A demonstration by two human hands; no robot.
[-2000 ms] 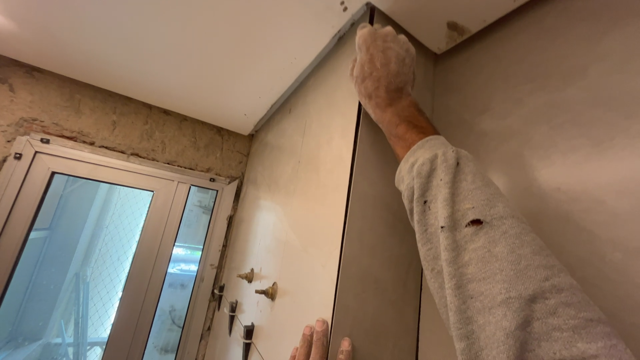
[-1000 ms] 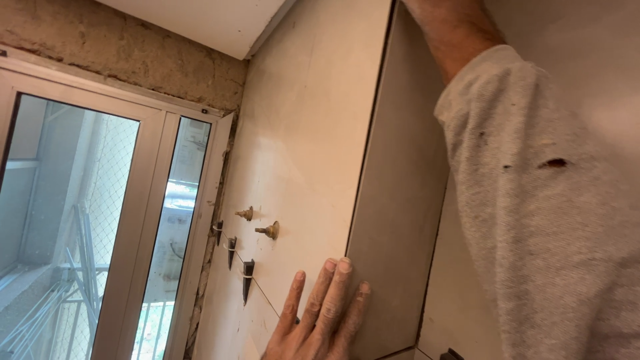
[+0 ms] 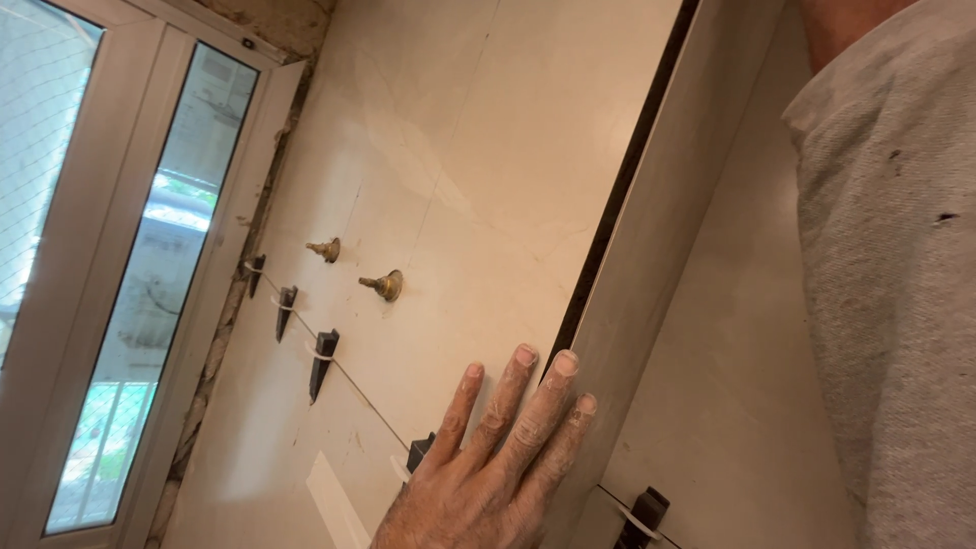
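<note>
My left hand (image 3: 496,450) lies with fingers apart across the corner where a large beige wall tile (image 3: 457,168) meets a narrow tile strip (image 3: 656,229). A dark gap (image 3: 610,206) runs up between the two, wider toward the top. My right hand is out of frame past the top edge; only its wrist and a grey sleeve (image 3: 892,267) with small holes show at the right. Black plastic leveling wedges (image 3: 324,366) in white clips sit along the tile joint left of my left hand, one partly hidden behind it. Another wedge (image 3: 646,515) sits at the lower right.
Two brass valve stems (image 3: 383,285) (image 3: 325,249) stick out of the tiled wall. At the left is a white-framed glass door (image 3: 130,191), with rough bare masonry (image 3: 278,27) above and beside it. Another large tile (image 3: 732,335) faces the narrow strip on the right.
The view has tilted down and come closer. My right hand, earlier at the top of the corner, has left the frame. The gap between the tile and the strip looks wider.
</note>
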